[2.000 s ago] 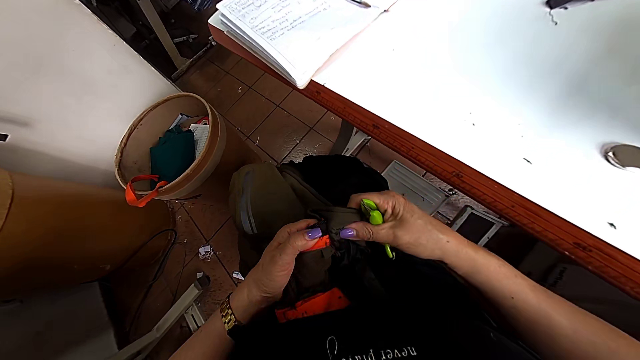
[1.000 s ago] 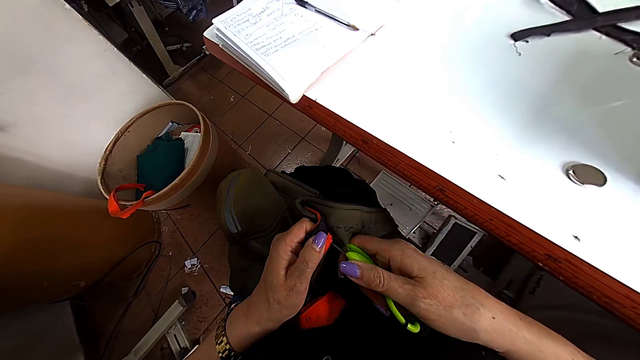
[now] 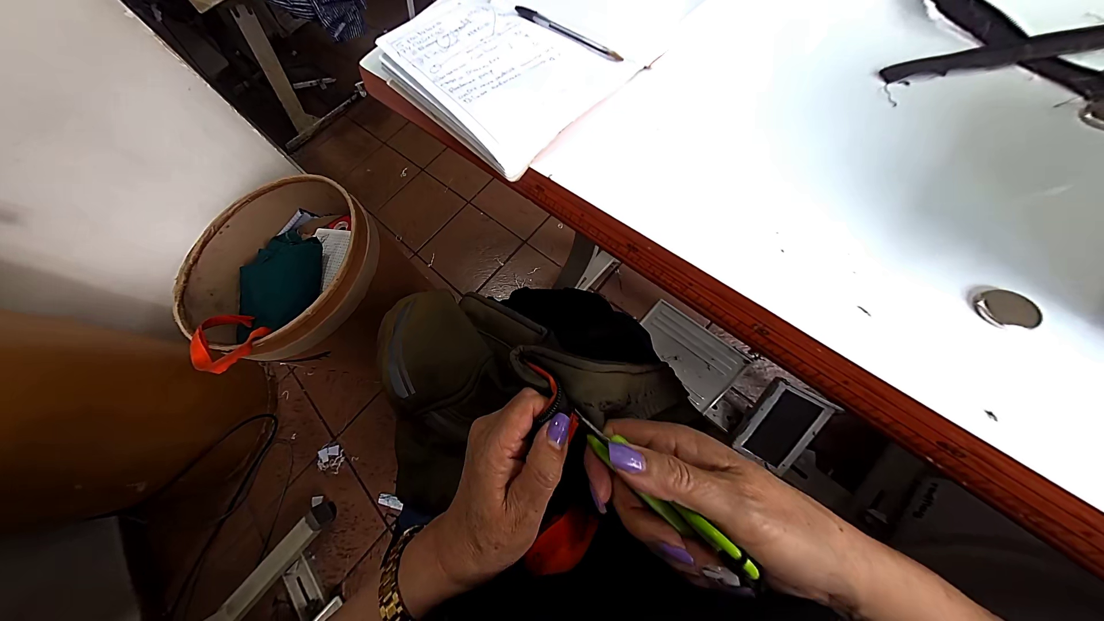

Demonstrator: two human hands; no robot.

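Observation:
An olive-green garment (image 3: 604, 384) with orange lining and a reflective strip lies bunched over my lap. My left hand (image 3: 509, 487) pinches its edge, where a dark zipper (image 3: 558, 402) and a bit of orange fabric show. In my right hand (image 3: 681, 492) is a small bright green-handled cutting tool (image 3: 711, 539), probably thread snips, its thin metal tip at the zipper edge by my left thumb. Whether the tip touches the fabric cannot be told. Below my hands lies an orange fabric piece (image 3: 562, 542).
A white table (image 3: 776, 207) with a red-brown edge bears an open notebook (image 3: 509, 78), a pen (image 3: 569, 33), dark fabric strips (image 3: 992, 53) and a round metal disc (image 3: 1007, 308). At left stands a round bin (image 3: 366, 259) with fabric scraps. Pedals (image 3: 694, 354) are under the table.
My right hand has turned the green tool, which earlier lay crosswise in my fingers, so that its tip now points to the garment edge. My left hand keeps its pinch.

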